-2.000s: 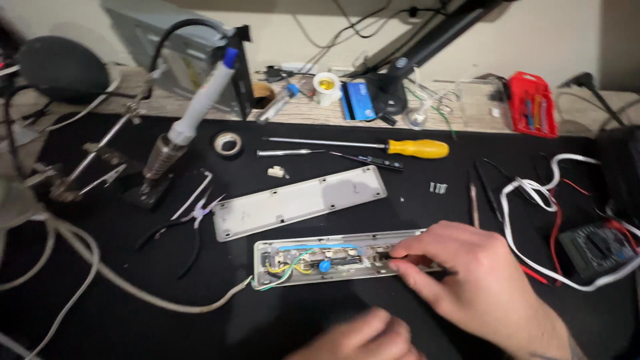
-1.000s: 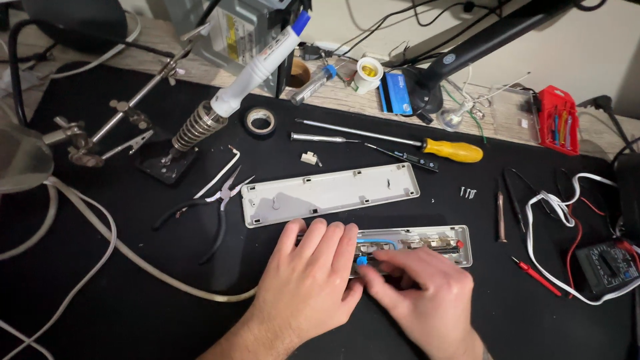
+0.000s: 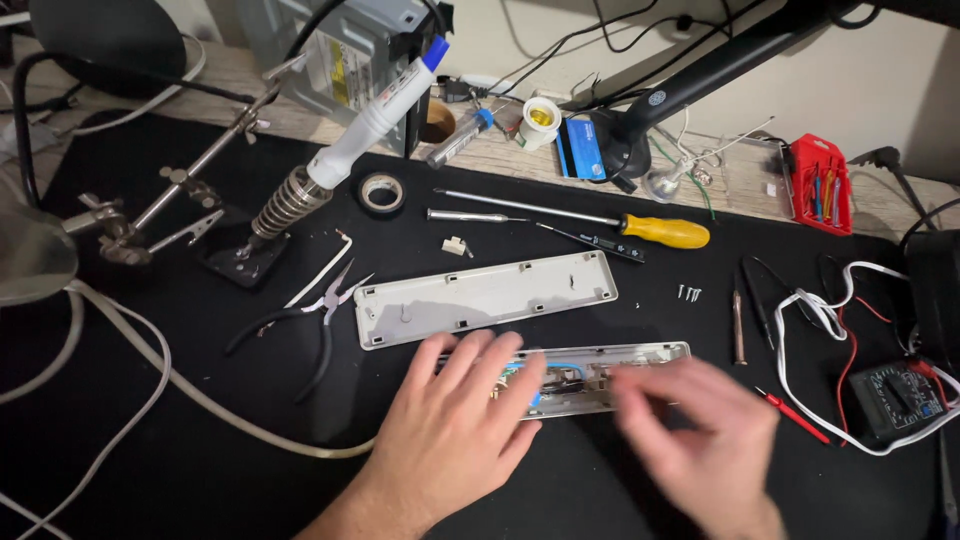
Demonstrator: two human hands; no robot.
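Observation:
A long white plastic housing of a power strip (image 3: 637, 351) lies open on the black mat, with blue and other wires and metal contacts inside. My left hand (image 3: 465, 420) rests over its left part, fingers spread across the rim and wires. My right hand (image 3: 697, 427), blurred, is at the right part, thumb and fingertips together over the contacts; whether something is between them cannot be seen. The matching white cover (image 3: 487, 300) lies inside up just behind. Black-handled pliers (image 3: 328, 307) with jaws apart lie to the left, beside a piece of white cable (image 3: 322, 271).
A soldering iron (image 3: 367, 127) leans in its spring holder. Behind the cover lie black tape (image 3: 380, 193), a yellow-handled screwdriver (image 3: 664, 232) and a pen-like tool (image 3: 600, 244). Several screws (image 3: 690, 292), a red probe (image 3: 791, 415) and a multimeter (image 3: 896, 397) are at right.
My left hand has come onto the housing's left part from in front of it. Since one second ago, my right hand has moved right along the housing, away from the left hand.

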